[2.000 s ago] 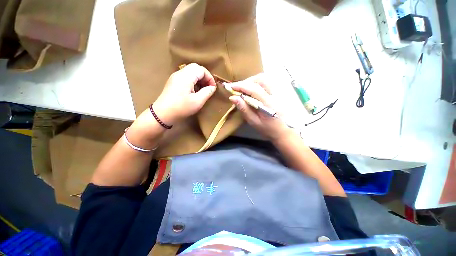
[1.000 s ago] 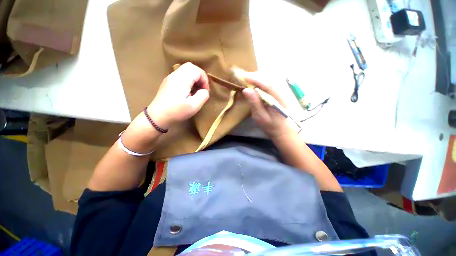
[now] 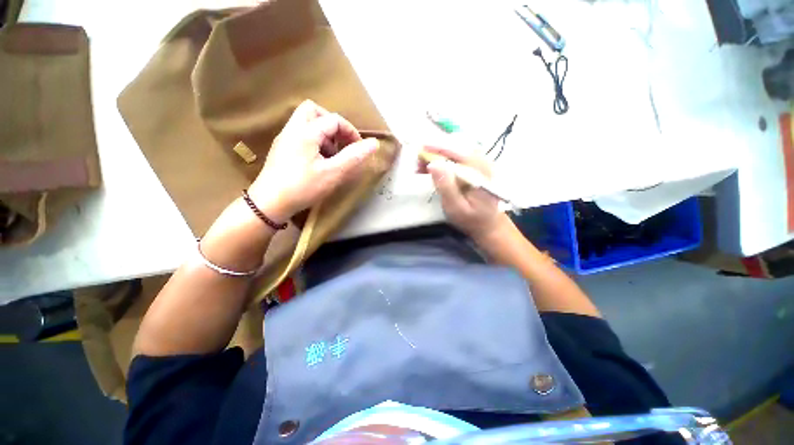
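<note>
A tan canvas bag [image 3: 252, 104] lies on the white table [image 3: 487, 52] in front of me, with a reddish-brown patch [image 3: 272, 31] and a pale yellow label [image 3: 245, 152]. My left hand [image 3: 318, 156] rests on the bag near its right corner, with thumb and finger pinched at the canvas; what lies between the fingertips is unclear. A yellow-tan binding strip [image 3: 305, 236] hangs below that hand. My right hand [image 3: 466, 187] holds a slim pale-handled tool [image 3: 470, 176] just right of the bag, apart from it. The tool's tip is blurred.
A green-handled tool [image 3: 444, 123] with black cord lies beyond my right hand. A grey pen-like tool [image 3: 541, 28] with looped cord is at the back. Another tan bag [image 3: 48, 113] lies at left. A blue crate [image 3: 640, 233] stands below the table's right edge.
The view has shifted, so the table things sit further left. My right hand with the tool has moved off the bag. The bag's corner now shows between my hands.
</note>
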